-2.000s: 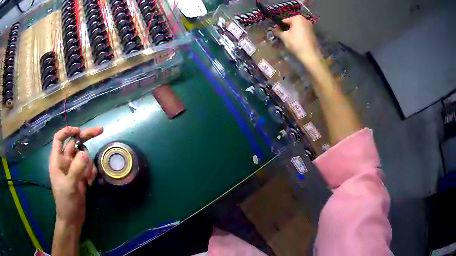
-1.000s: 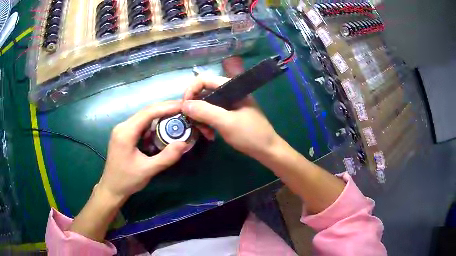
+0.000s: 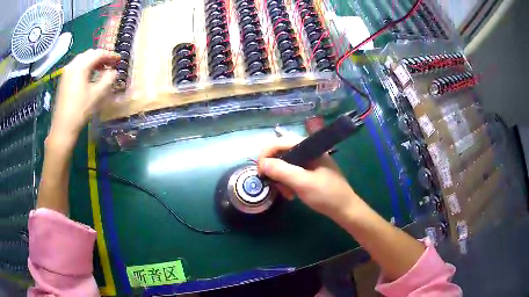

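A speaker driver [image 3: 253, 185] with a blue-grey centre sits on the round black test fixture [image 3: 227, 200], inside its silver ring. My right hand [image 3: 301, 177] holds the thick black test probe [image 3: 322, 139] like a pen, with its front end at the driver's upper right edge; my fingers hide the tip. My left hand [image 3: 87, 87] is at the left end of the blister tray [image 3: 156, 96], with its fingertips beside the leftmost row of dark drivers [image 3: 126, 43]. Whether the fingers pinch a driver or its leads cannot be made out.
A side tray stack [image 3: 458, 156] with white labels stands at right. The red and black probe cable [image 3: 364, 43] runs up right. A thin black cord [image 3: 156, 200] lies left of the fixture. A white fan [image 3: 37, 32] is upper left, a green area label [image 3: 155, 272] at the front.
My left hand has left the fixture and moved up left to the tray. My right hand still holds the probe at the driver. The driver now sits on the fixture without my left hand around it.
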